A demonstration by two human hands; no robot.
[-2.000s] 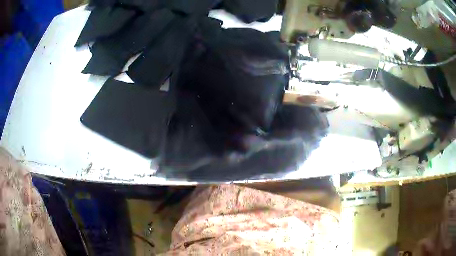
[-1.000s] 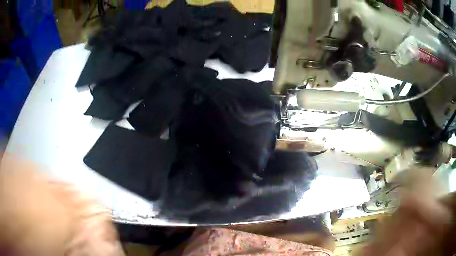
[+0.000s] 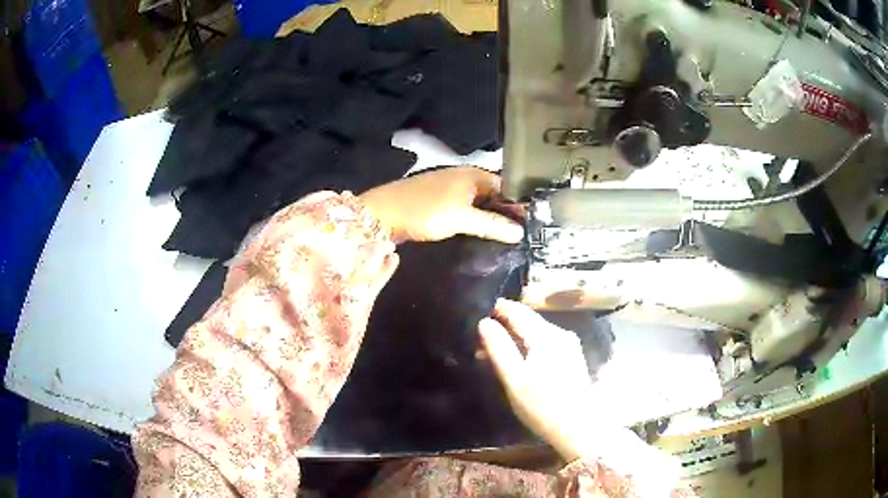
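A large, partly shiny black fabric panel (image 3: pixel 419 340) lies in front of me and runs to the needle area (image 3: pixel 534 233) of the sewing machine. My left hand (image 3: pixel 443 204) lies on the panel's upper part, with its fingertips by the presser foot. The far fingers are partly hidden. My right hand (image 3: pixel 540 370) rests on the panel's right edge below the needle, fingertips on the fabric. Neither hand visibly grasps the fabric; both press on it.
The cream-grey machine body (image 3: pixel 574 88) stands at right, with a grey cylinder (image 3: pixel 618 208) and ribbed metal conduit (image 3: pixel 779 201). Black fabric pieces (image 3: pixel 292 107) are heaped behind and left on the white table (image 3: pixel 88 282). Blue bins (image 3: pixel 63 68) stand at far left.
Both hands have come in from the lower sides, where they were blurred, onto the black panel. My left sleeve now covers part of the flat piece at left. The camera view has shifted.
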